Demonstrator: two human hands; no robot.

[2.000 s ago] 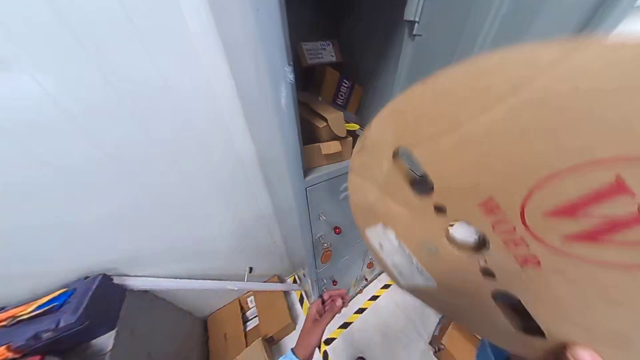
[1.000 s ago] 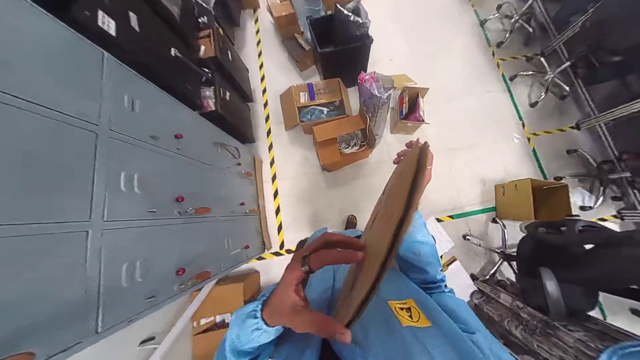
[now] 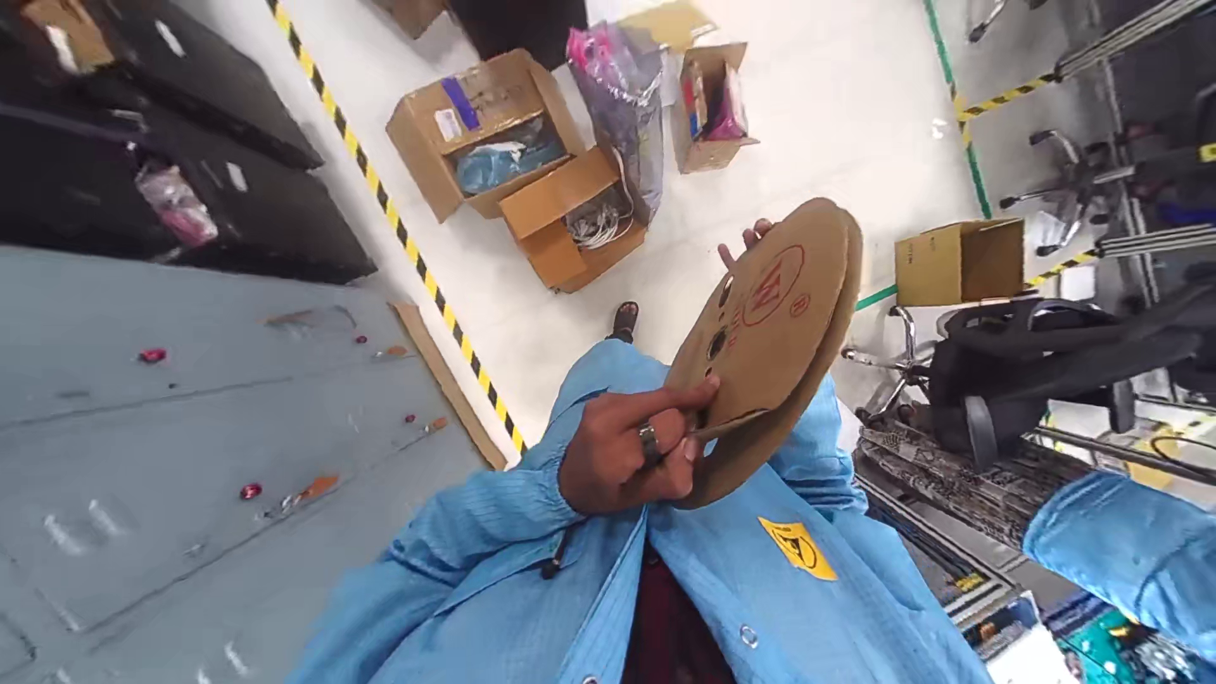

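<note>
A round cardboard reel (image 3: 769, 332) with two flanges and red print is held tilted in front of my blue coat. My left hand (image 3: 641, 446), with a ring on one finger, grips its near left edge, the fingers and thumb on the flange beside a cut-out. The cardboard there looks bent or lifted. At the far upper edge of the reel, only the fingertips of my right hand (image 3: 750, 242) show; the rest is hidden behind the cardboard. What lies between the flanges cannot be made out.
Grey metal lockers (image 3: 190, 456) stand at the left, by yellow-black floor tape (image 3: 408, 237). Ahead are open cartons (image 3: 570, 223) and a plastic bag (image 3: 622, 114). An open box (image 3: 959, 261) and a black chair (image 3: 1045, 370) are at the right. Another blue sleeve (image 3: 1130, 560) shows lower right.
The view has swung from the locker opening to the floor. Since one second ago the reel has turned from nearly edge-on to show its printed face; both hands remain on it.
</note>
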